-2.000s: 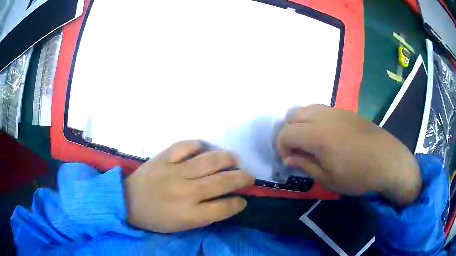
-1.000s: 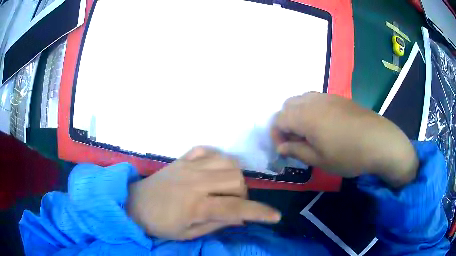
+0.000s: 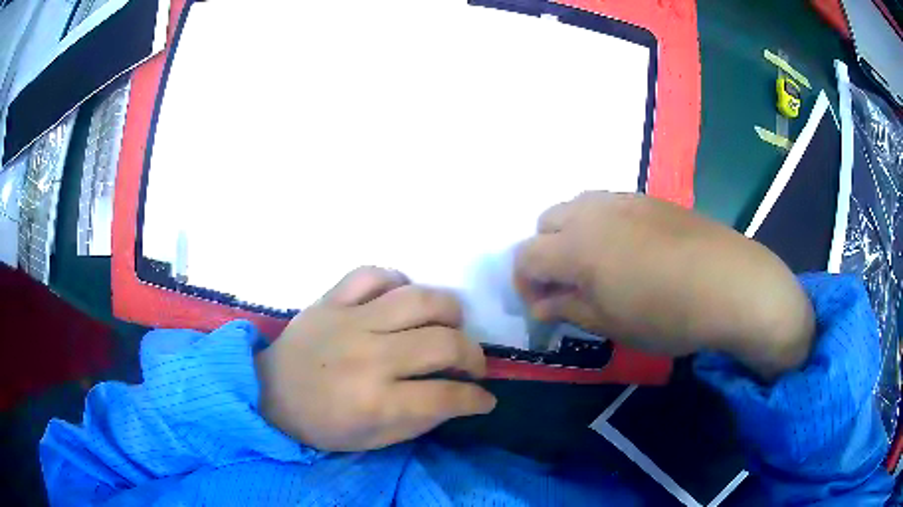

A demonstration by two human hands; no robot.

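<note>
A bright white display panel (image 3: 396,149) with a thin black frame lies on a red foam tray (image 3: 676,119). My left hand (image 3: 371,366) rests over the panel's lower edge near the middle, palm down, fingers bent; whether it holds anything cannot be told. My right hand (image 3: 634,272) is over the lower right part, thumb and fingers pinched together. A small greyish piece (image 3: 542,334) shows just below its fingertips at the panel's edge; whether the fingers hold it is hidden. A pale strip (image 3: 182,254) is at the panel's lower left corner.
A yellow device (image 3: 787,97) is taped to the green bench at the right. Black sheets with white borders lie at right (image 3: 807,203), lower right (image 3: 683,436) and upper left (image 3: 84,84). Ladder-patterned sheets (image 3: 102,168) lie at left, a shiny clear bag (image 3: 876,198) far right.
My left hand has drawn in its extended finger and shifted slightly left. My right hand has moved a little left along the lower edge, fingertips still together.
</note>
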